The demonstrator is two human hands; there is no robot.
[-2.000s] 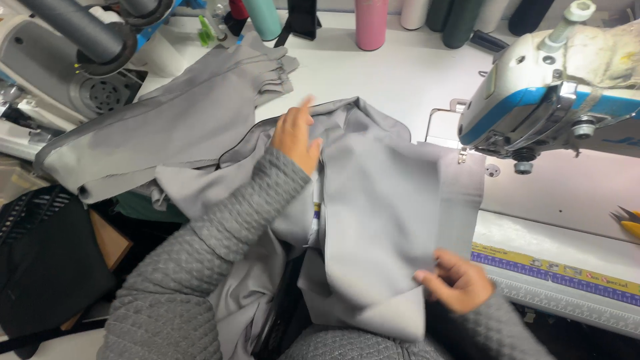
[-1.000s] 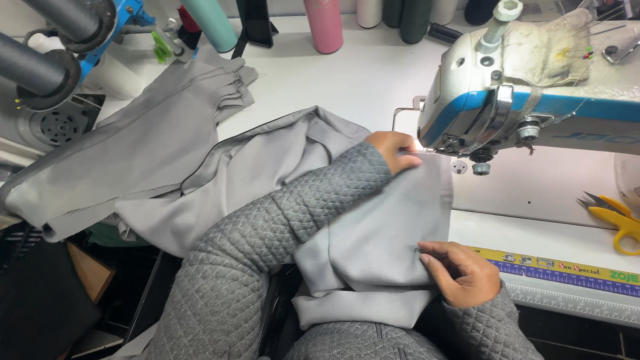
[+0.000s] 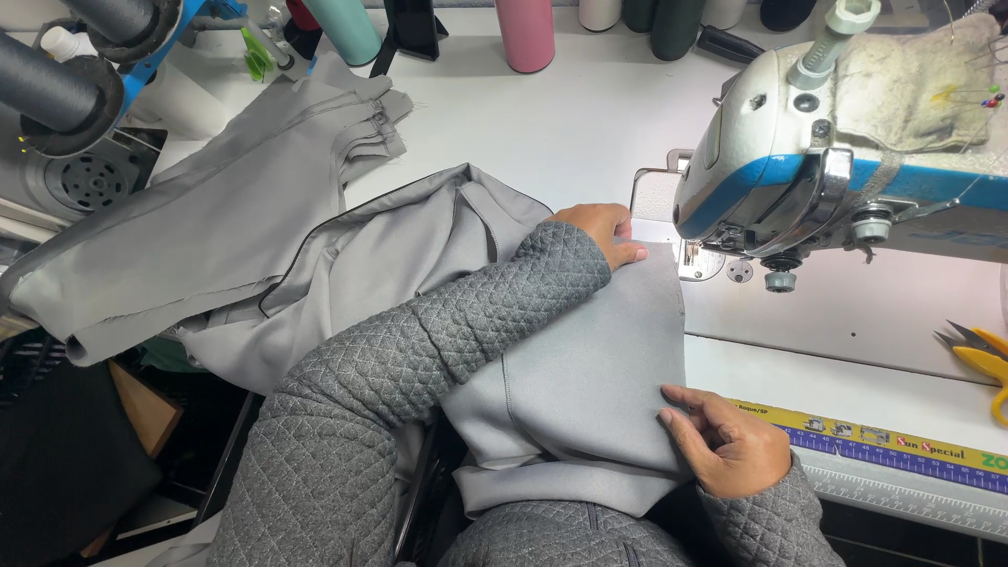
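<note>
A grey fabric piece (image 3: 598, 354) lies over the table's front edge, its straight right edge just left of the sewing machine's needle plate. My left hand (image 3: 602, 232) pinches its top edge, close to the presser foot. At the lower right side edge, my right hand (image 3: 720, 441) has thumb and forefinger at the cloth. More grey cloth with a dark-bound edge (image 3: 394, 260) is bunched to the left under my left forearm. The sewing machine (image 3: 787, 165) stands at the right, its needle hidden from view.
Stacked grey cut pieces (image 3: 228, 189) lie at the left, beside thread cones (image 3: 55, 87). Yellow-handled scissors (image 3: 984, 362) rest at the right. A measuring tape (image 3: 890, 449) and a clear ruler (image 3: 906, 496) run along the front edge. Pink (image 3: 526, 35) and teal (image 3: 346, 27) cylinders stand at the back.
My left hand has moved right across the cloth to its top edge near the machine. The cloth's right edge, over the machine bed two seconds ago, now lies left of the needle plate.
</note>
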